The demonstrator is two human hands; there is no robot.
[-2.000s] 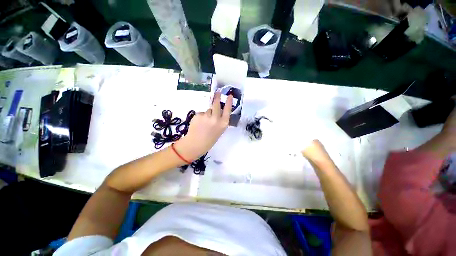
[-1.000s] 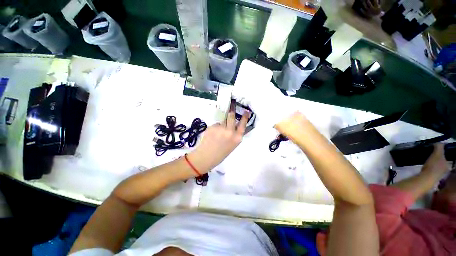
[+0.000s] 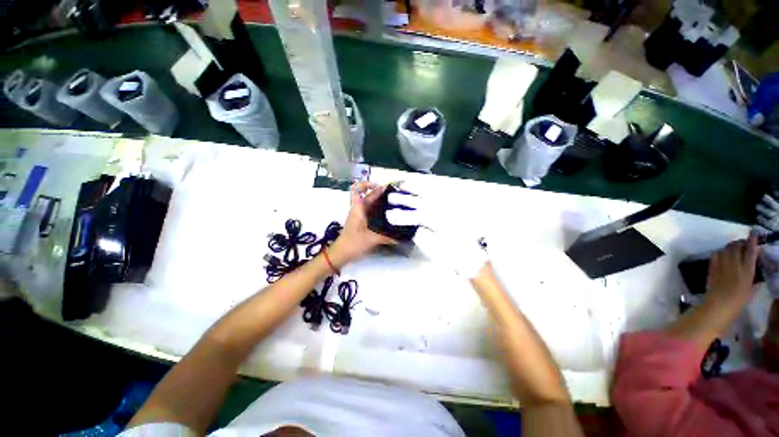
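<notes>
A black retail box (image 3: pixel 391 224) is on the white bench in front of me, partly covered by my hands. My left hand (image 3: pixel 362 229), bare with a red string bracelet, grips its left side. My right hand (image 3: pixel 446 247), in a white glove that blends with the bench, has its fingers spread across the box's right side. The box's pale flap and contents cannot be made out. A small dark bit (image 3: pixel 483 243) shows beside the glove; I cannot tell whether it is part of a cable. Tied black cable bundles (image 3: pixel 317 305) lie by my left forearm.
A metal post (image 3: pixel 323 94) stands beyond the box. Bagged devices (image 3: pixel 422 141) and open black boxes (image 3: pixel 485 141) stand on the green conveyor. Glossy black pieces (image 3: pixel 120 235) lie at left. An open black box (image 3: pixel 613 253) and a neighbour's hand (image 3: pixel 732 271) are at right.
My right hand has moved left from the loose cable bundle onto the box. My left hand has shifted from the box's mouth to its side. The raised pale flap no longer shows. Conveyor items have shifted in view.
</notes>
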